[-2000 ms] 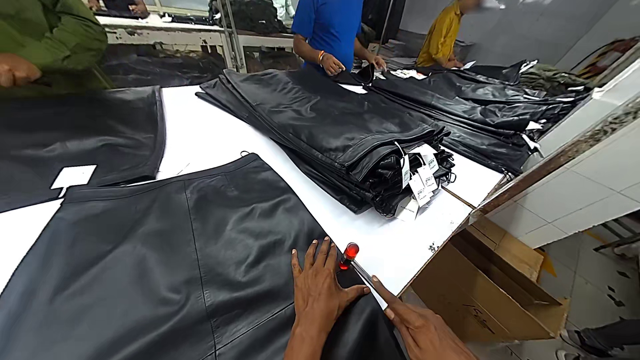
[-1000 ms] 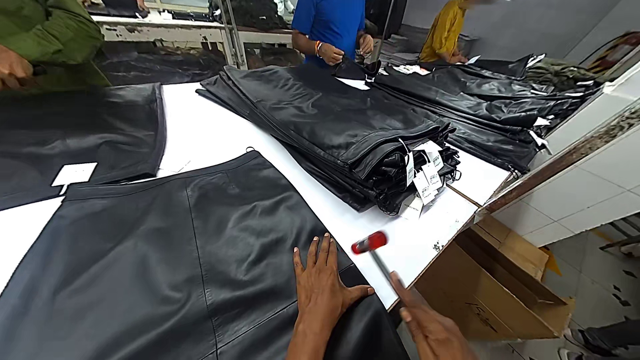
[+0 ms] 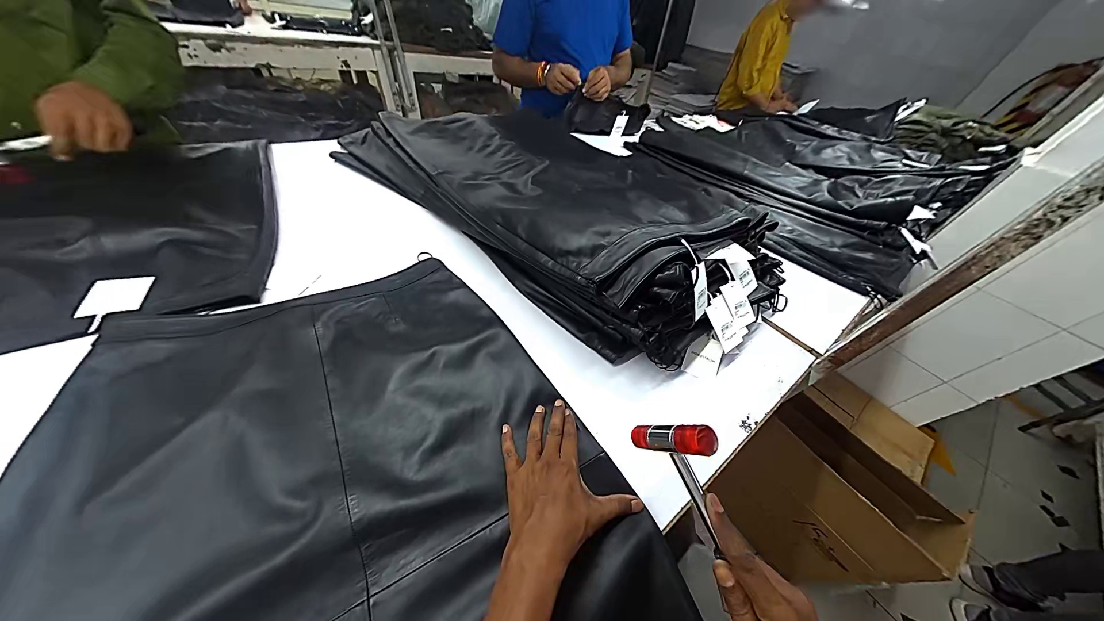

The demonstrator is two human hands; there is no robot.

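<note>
A black leather skirt (image 3: 414, 371) lies spread over the white table, its waistband toward the far side and seams running across it. My left hand (image 3: 552, 487) rests flat on the skirt near its right edge, fingers spread, holding nothing. In my right hand (image 3: 755, 573), at the lower right, is the metal handle of a small mallet (image 3: 674, 440) with red ends on its head. The mallet head is raised above the table's right edge, apart from the leather. The lower part of the skirt is cut off by the view.
Stacked black leather garments (image 3: 552, 198) with white tags (image 3: 729, 315) lie beyond the skirt. Another dark garment (image 3: 190, 224) is at left, by a co-worker's hand (image 3: 84, 118). More piles (image 3: 828, 172) lie at far right, near two people. A cardboard box (image 3: 828, 500) stands below the table edge.
Two seconds ago the mallet head was down at the skirt's right edge beside my left hand; it has since moved up and right, away from it. My left hand stays in place.
</note>
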